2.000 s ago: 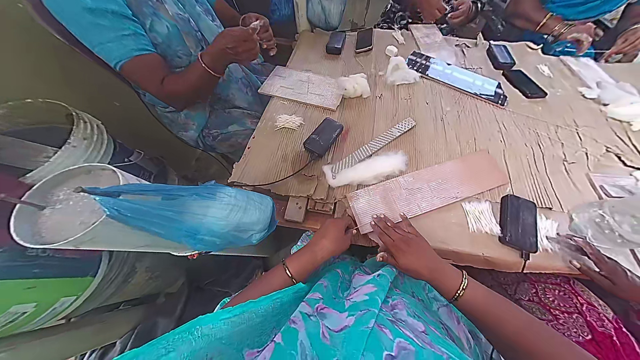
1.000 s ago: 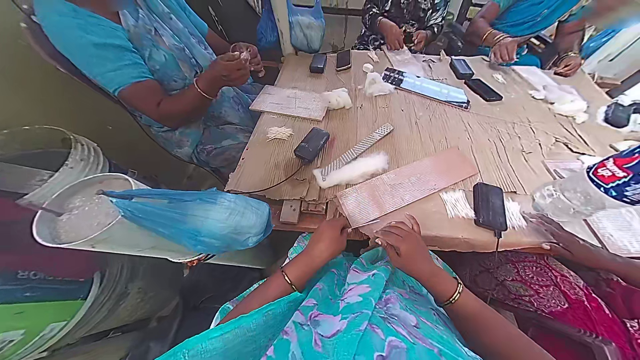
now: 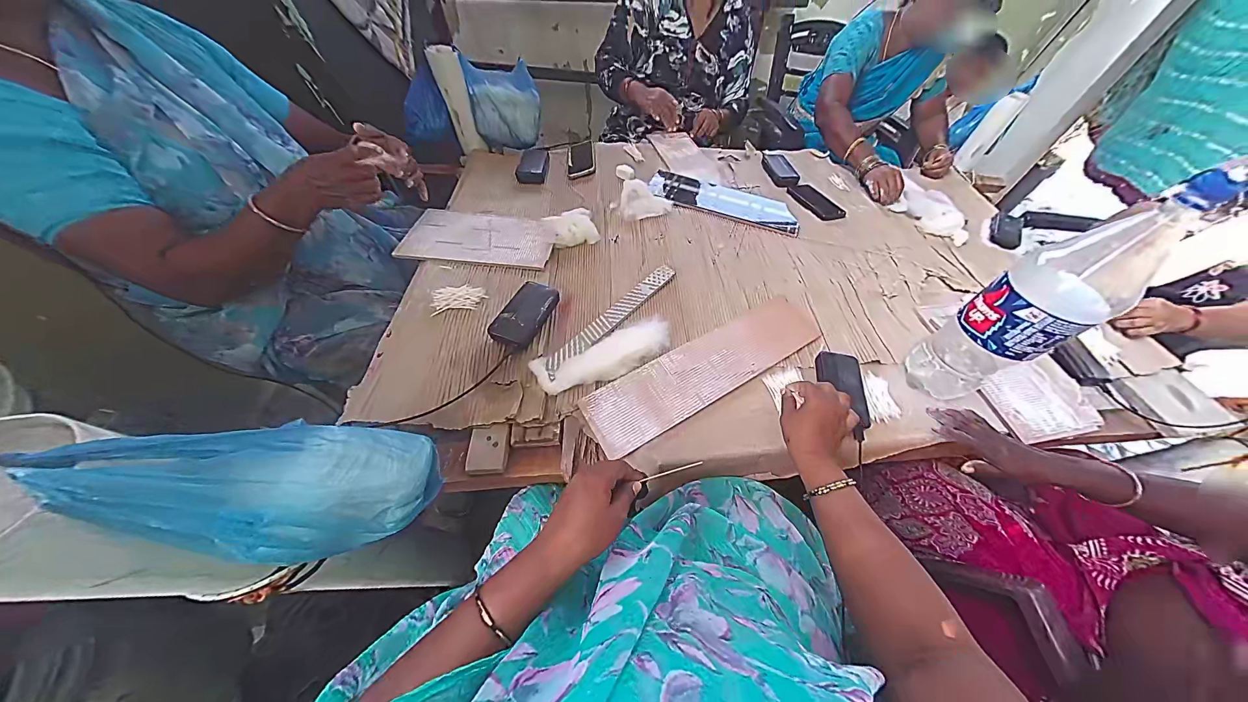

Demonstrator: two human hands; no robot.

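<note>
My left hand [image 3: 603, 502] is closed on a thin stick [image 3: 673, 470] over my lap, at the table's front edge. My right hand [image 3: 819, 424] is at a small bundle of white sticks [image 3: 783, 383], beside a black box with a cable [image 3: 842, 378]; whether its fingers hold a stick is unclear. Between and beyond my hands lies a ribbed pinkish board [image 3: 702, 378], set at a slant. Behind it are a roll of white cotton [image 3: 609, 357] and a patterned metal strip [image 3: 624, 312]. More white sticks [image 3: 882, 398] lie right of the box.
A plastic bottle [image 3: 1024, 312] stands tilted in view at the right, near a co-worker's hand [image 3: 985, 448]. A blue plastic bag [image 3: 234, 487] lies over a bucket at the left. Another black box [image 3: 524, 314], its cable and a second board [image 3: 478, 237] are on the table [image 3: 780, 263].
My right hand has moved right, from the front of the ribbed board to the white sticks. A thin stick now shows in my left hand. The bottle is more fully in view.
</note>
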